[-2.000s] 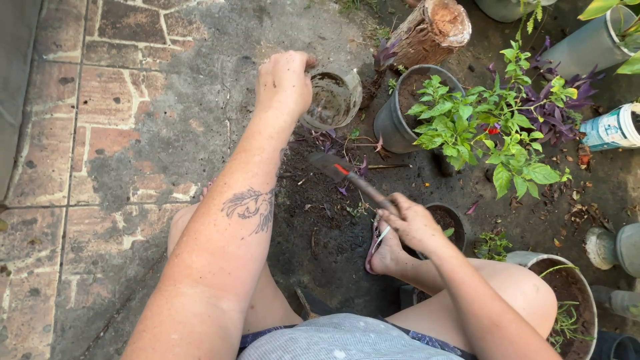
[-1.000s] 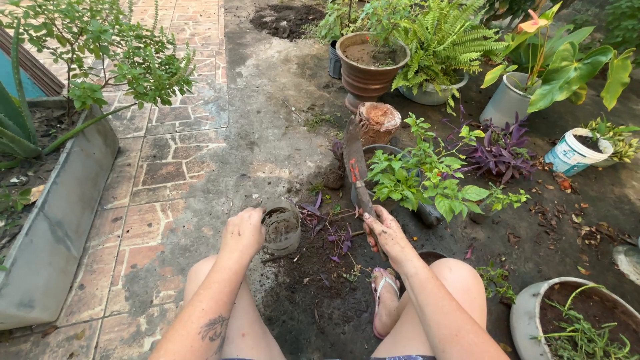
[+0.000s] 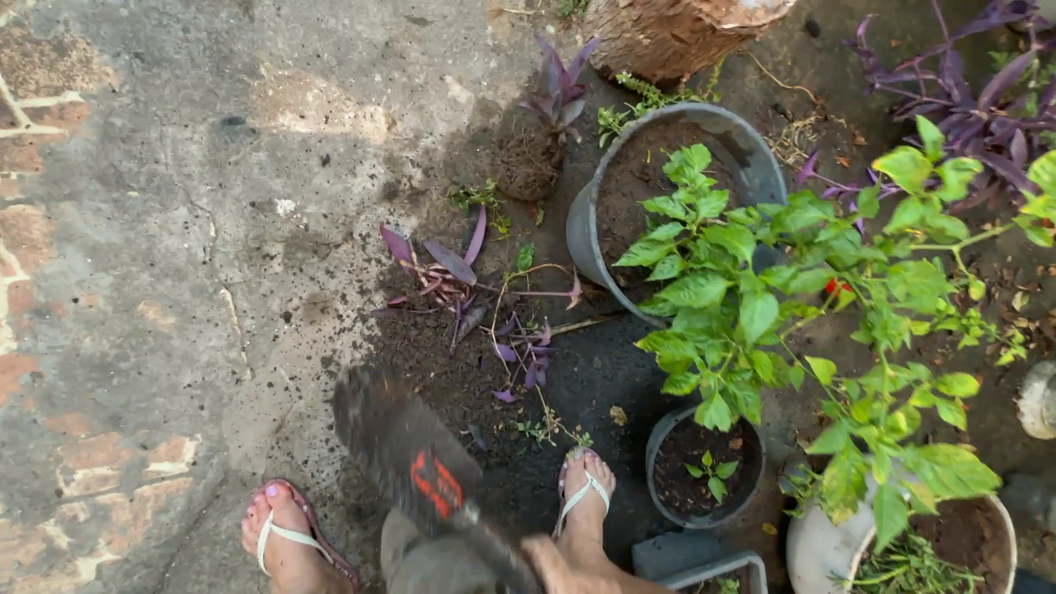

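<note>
My right hand (image 3: 561, 569) shows at the bottom edge, closed around the dark handle of a short, machete-like tool (image 3: 404, 445). Its broad, dirty blade bears a red mark, is blurred, and points up and left. My left hand is out of view. Under the blade is a rounded grey-brown object (image 3: 437, 557), partly cut off; whether it is the container seen earlier cannot be told. Uprooted purple-leaved cuttings (image 3: 454, 272) lie on loose soil (image 3: 421, 346) beyond the blade. A purple plant (image 3: 561, 91) with a root ball (image 3: 528, 165) lies farther off.
A large grey pot (image 3: 582, 231) holds soil beside a leafy pepper plant (image 3: 742, 272). Nearer are a small seedling pot (image 3: 656, 487), a grey rectangular planter (image 3: 685, 553) and a pale round pot (image 3: 813, 544). A cut log (image 3: 668, 41) stands at the top. My sandalled feet flank the blade.
The blade has swung from upright to slanting up-left, low over the ground between my feet. My left hand, earlier at the round container, has left the view. The view has tilted down.
</note>
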